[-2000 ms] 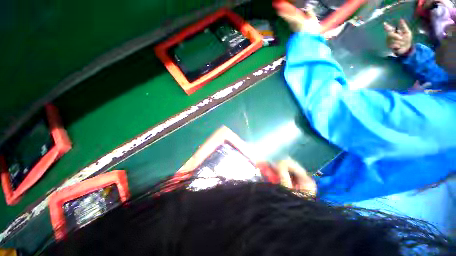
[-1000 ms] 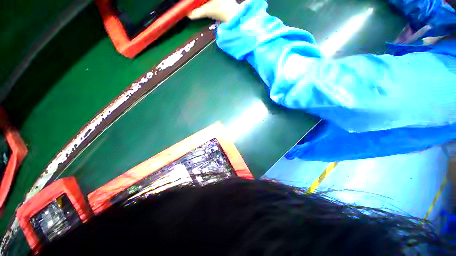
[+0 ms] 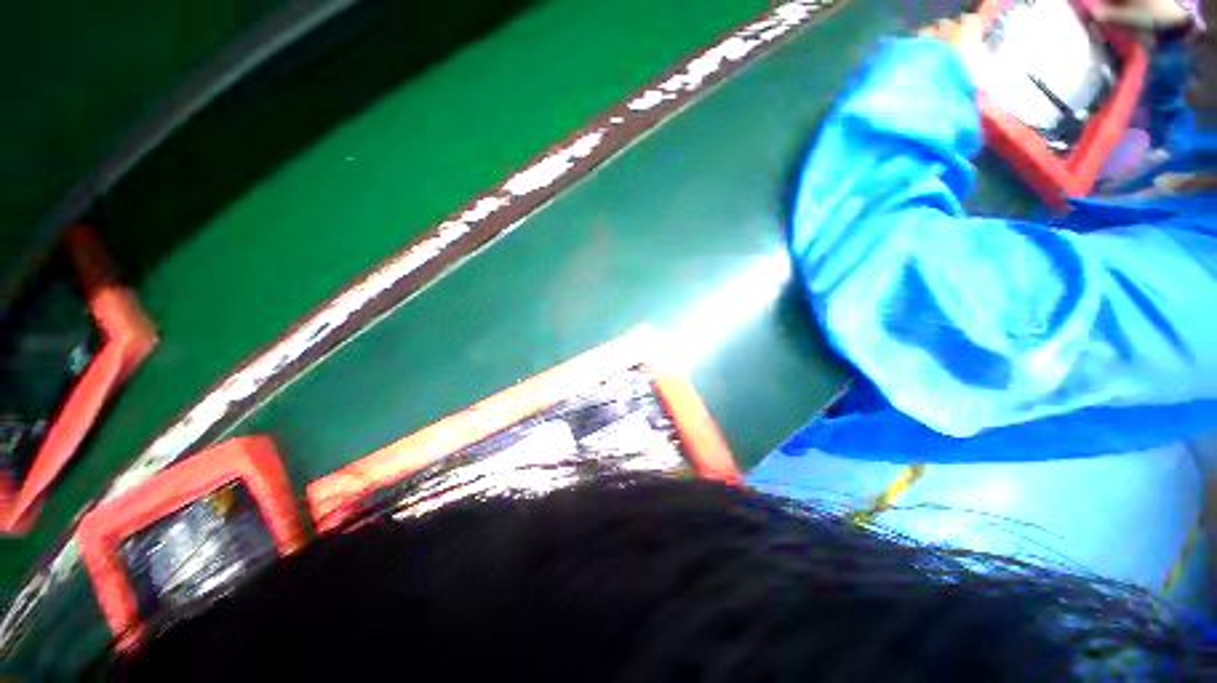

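Observation:
A tablet unit [image 3: 534, 451] in a red-orange frame lies on the dark green workbench at the bottom centre. Its shiny silver and black inside shows, and its lower part is hidden behind the wearer's dark hair. A second unit [image 3: 200, 550] in a smaller-looking red-orange frame lies to its left, also partly covered by hair, with a tiny amber spot near its top. Neither of my hands shows; whether they touch the units cannot be seen.
The bright green conveyor belt [image 3: 334, 174] runs beyond a brown rail [image 3: 501, 207] with chipped white paint. Another framed unit [image 3: 94, 387] lies on it at the left edge. A neighbour's light blue sleeve [image 3: 881, 200] reaches across at right, beside a framed unit [image 3: 1054, 167] at the upper right.
The neighbour's arm has drawn back from the belt to the upper right, where a framed unit now shows. The hand seen earliest at the centre unit's right side is gone. The view has shifted.

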